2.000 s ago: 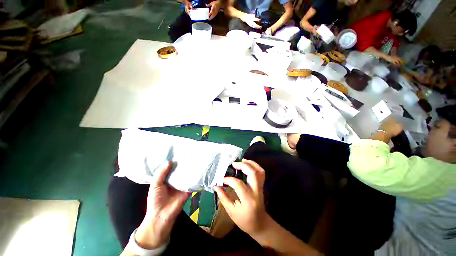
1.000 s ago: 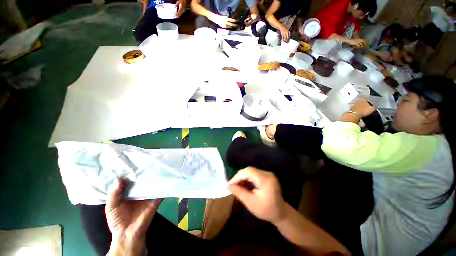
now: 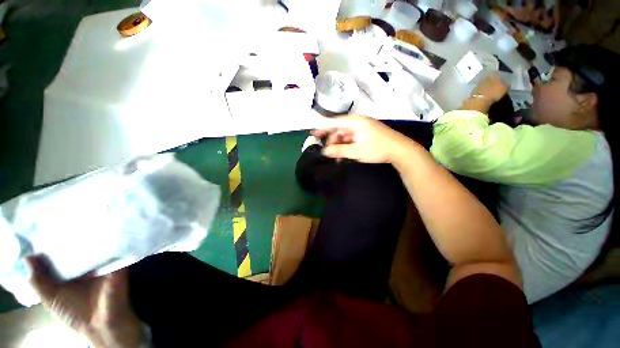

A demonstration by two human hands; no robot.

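A translucent white-grey protective bag point(image 3: 115, 214) lies in my left hand point(image 3: 92, 306) at the lower left, over the floor and beside my lap. My left thumb presses on its near face and the other fingers are hidden beneath it. What is inside the bag cannot be made out. My right hand point(image 3: 360, 139) is away from the bag, at the table's near edge, with fingers partly bent and nothing seen in them. An open white box point(image 3: 268, 109) with dark items stands on the table just beyond it.
The white-covered table point(image 3: 88, 95) carries a round container point(image 3: 335, 92), an orange-yellow roll point(image 3: 134, 24), tubs and cartons. A person in a light green sleeve point(image 3: 510, 149) sits at my right. Below are yellow-black floor tape point(image 3: 235, 183) and brown cardboard point(image 3: 291, 248).
My left hand has moved the bag left and tilted it. My right hand has let go of the bag's end and moved up to the table edge. The view has tipped downward.
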